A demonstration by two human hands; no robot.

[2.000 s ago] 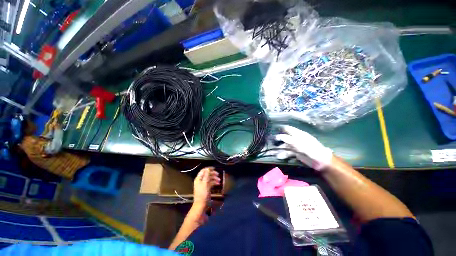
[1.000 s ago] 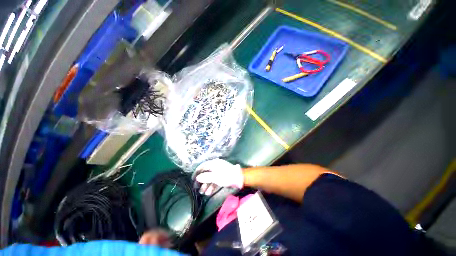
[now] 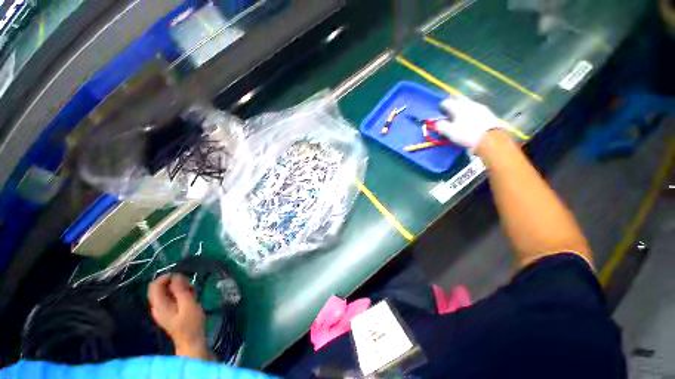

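Note:
My right hand (image 3: 471,124), in a white glove, is over the right edge of the blue tray (image 3: 384,108). Its fingers are at the red-handled cutters (image 3: 435,132); whether they grip them I cannot tell. A small yellow-and-white tool (image 3: 393,120) and a slim yellow-handled tool (image 3: 425,146) also lie in the tray. My bare left hand (image 3: 175,305) is over the smaller black cable coil (image 3: 228,314), with fingers curled; I cannot tell if it holds a cable. The larger black coil (image 3: 70,323) lies left of it, partly cut off.
A clear bag of white, silver and blue pieces (image 3: 300,200) lies between my hands. Behind it is a bag of short black pieces (image 3: 198,159). A pale box (image 3: 111,229) stands at the rear edge. Pink cloth (image 3: 337,320) and a badge (image 3: 381,337) are at my front.
My gloved right hand has left the smaller coil and moved over to the tray's cutters. My left hand has come up over the smaller coil. The view has turned towards the tray.

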